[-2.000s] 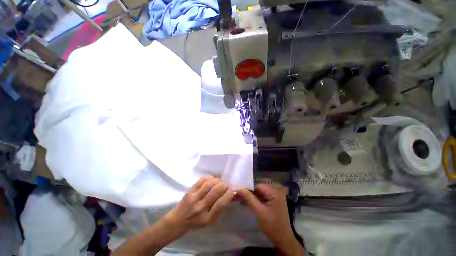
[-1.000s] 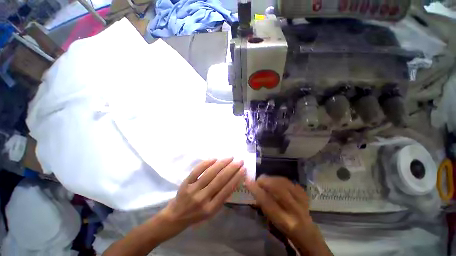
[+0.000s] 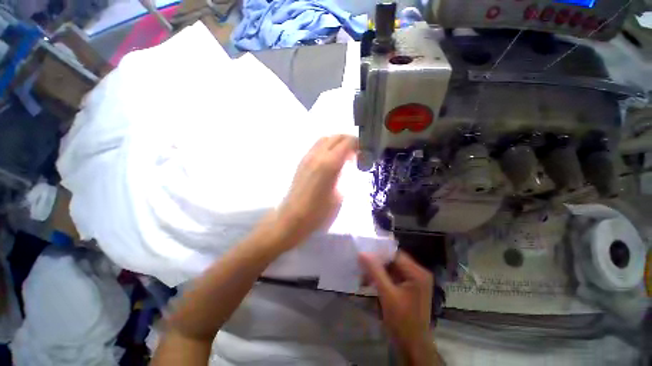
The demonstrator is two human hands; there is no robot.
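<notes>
A large heap of white fabric (image 3: 164, 164) lies left of the overlock machine (image 3: 407, 78). Its near right part runs under the brightly lit presser foot area (image 3: 379, 187), where glare hides detail. My left hand (image 3: 314, 187) lies on the white fabric just left of the needle area, palm down, fingers pointing away from me. My right hand (image 3: 400, 282) pinches the fabric's near right edge between thumb and fingers, just in front of the machine. A strip of white fabric also shows behind the presser foot, along the machine head's left side.
A white label tape roll (image 3: 618, 251) stands at the right. Light blue fabric (image 3: 286, 23) lies behind the machine's left side. The control panel (image 3: 529, 14) is above the machine. Another white fabric heap (image 3: 71, 307) is at the lower left. White fabric lies below the table's front edge.
My left hand has moved forward, up beside the needle area. My right hand now pinches the fabric edge. White fabric now shows behind the presser foot. The view has shifted slightly.
</notes>
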